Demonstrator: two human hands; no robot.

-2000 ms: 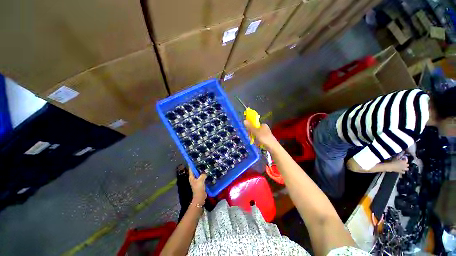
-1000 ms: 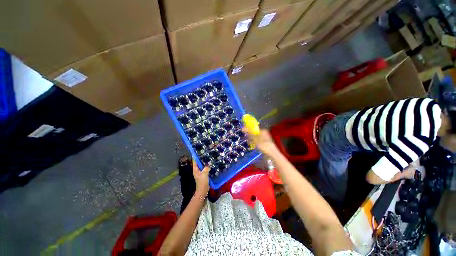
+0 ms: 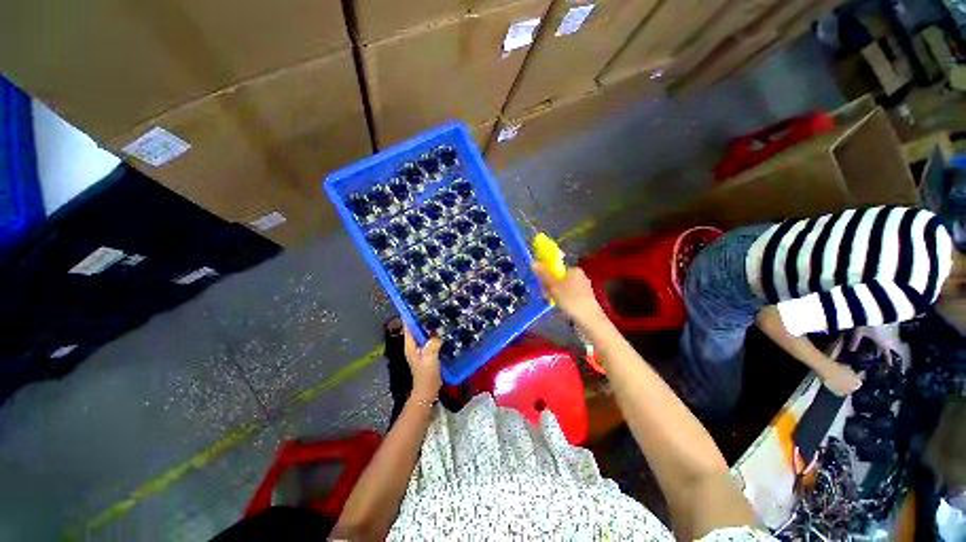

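A blue parts tray (image 3: 496,348) is held tilted in front of me, with rows of small black-and-silver motor-like parts (image 3: 440,249) in it. My left hand (image 3: 425,361) grips the tray's near left corner, thumb over the rim. My right hand (image 3: 569,290) holds a yellow air blow gun (image 3: 549,255) beside the tray's right edge. The gun's thin nozzle points up and to the left, near the rim. My right fingers are partly hidden behind the gun and hand.
Tall cartons (image 3: 254,138) stand ahead. Black crates (image 3: 138,270) are at left. Red stools (image 3: 540,392) stand below the tray and nearby. A person in a striped top (image 3: 847,265) sits at right by a bench with heaped black parts (image 3: 874,413).
The tray has moved slightly up and left in view. The blow gun has moved from over the tray's right rim to just outside it. The coworker's arm has shifted.
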